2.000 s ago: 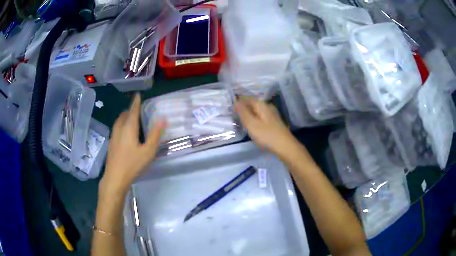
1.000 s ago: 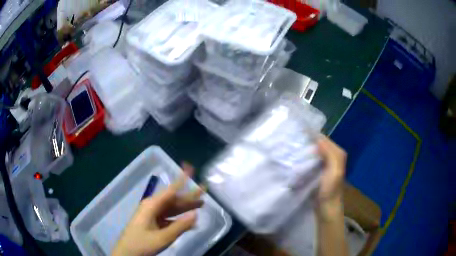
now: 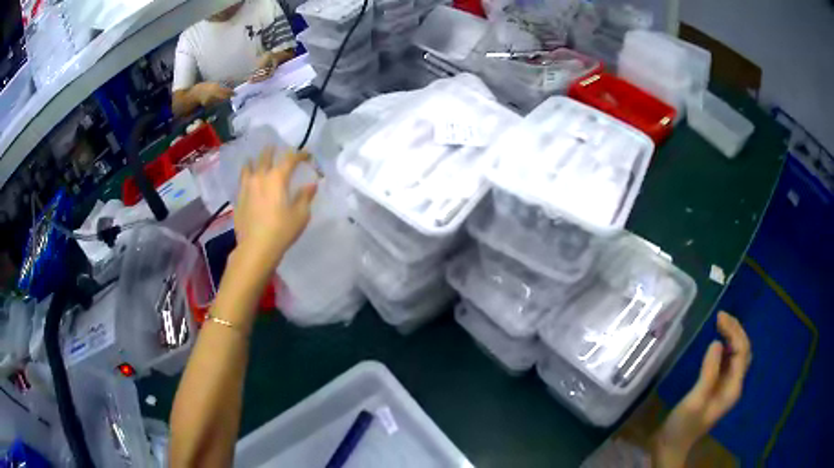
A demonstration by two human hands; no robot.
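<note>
My left hand (image 3: 272,206) is raised over pale, translucent clear boxes or liners (image 3: 320,265) left of the stacks, fingers spread; I cannot tell whether it touches them. My right hand (image 3: 709,388) is at the lower right past the bench edge, empty, fingers apart. A filled clear box (image 3: 622,320) with shiny cylinders showing lies on the nearest right pile. Two taller stacks of filled clear boxes, a left one (image 3: 425,160) and a right one (image 3: 572,164), stand beside it. The white work tray (image 3: 370,388) is cut off at the bottom, with a dark pen-like tool (image 3: 348,441) in it.
A red tray (image 3: 274,297) with a dark-screened device stands partly behind my left arm. Left are an open box of metal parts (image 3: 169,315), a white unit with a red light (image 3: 91,334) and a black hose (image 3: 57,366). A seated person (image 3: 233,50) is across the bench.
The view has shifted. The filled box my right hand carried now lies on the right pile and that hand is off it. My left hand has moved from above the tray to the pale boxes.
</note>
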